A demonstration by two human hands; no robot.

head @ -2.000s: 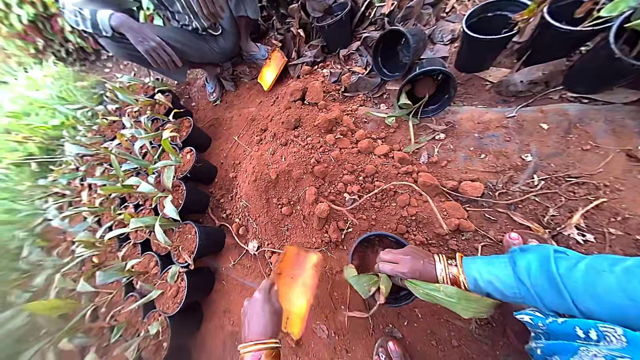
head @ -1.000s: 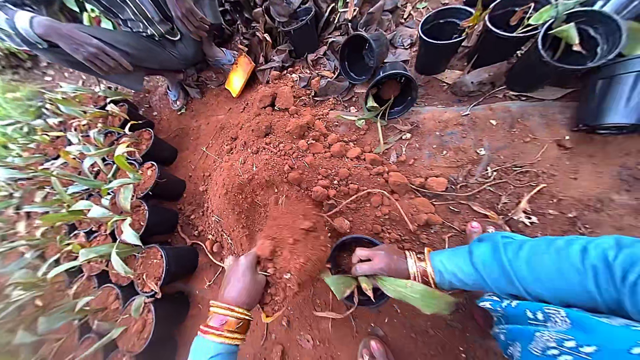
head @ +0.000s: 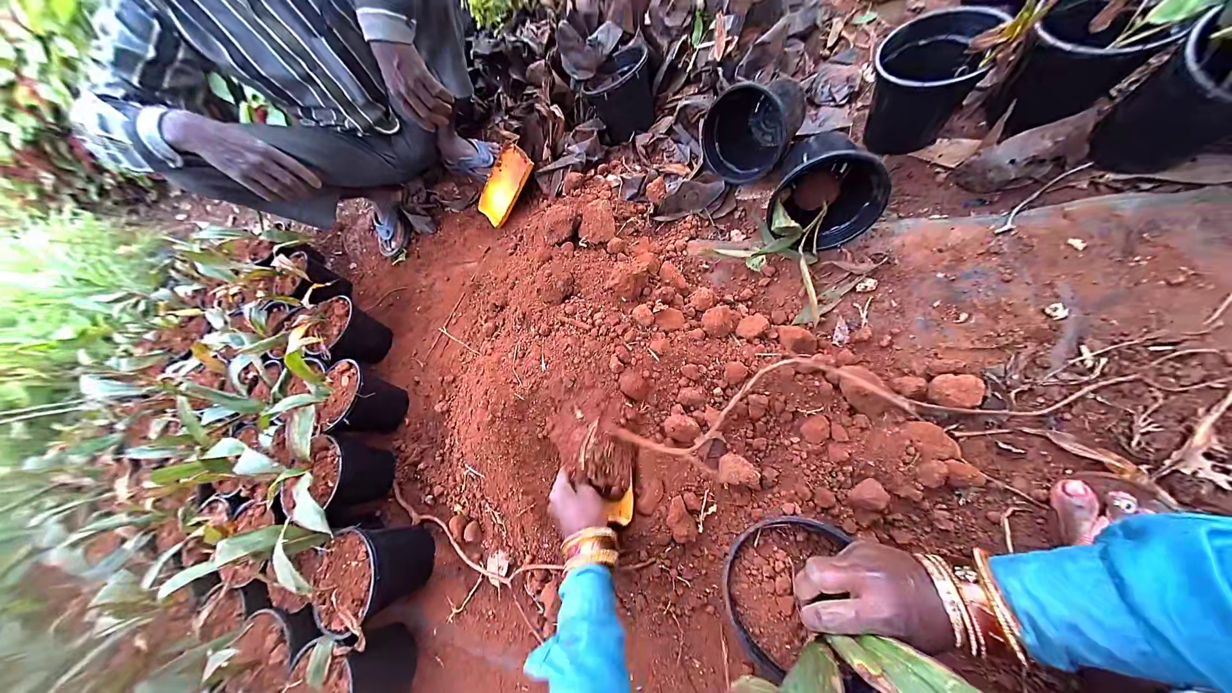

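Note:
My left hand [head: 577,505] grips a yellow scoop [head: 623,505] whose blade carries red soil at the edge of the soil heap [head: 539,337]. My right hand [head: 871,592] is closed on a plant at the rim of a black plastic pot [head: 736,577]. Red soil lies in that pot. The plant's broad green leaves [head: 890,664] stick out below the hand, and its stem is hidden by my fingers. A long thin root [head: 818,364] crosses the heap between and above my hands.
Potted plants [head: 371,399] stand in rows at the left. A person [head: 279,115] squats at the upper left near another yellow scoop [head: 505,185]. Two black pots lie tipped [head: 746,135] beyond the heap. More black pots [head: 929,77] stand at the upper right.
My left hand has moved up and away from me into the heap, with soil now on the scoop. My right hand stays at the pot, which holds more soil than before.

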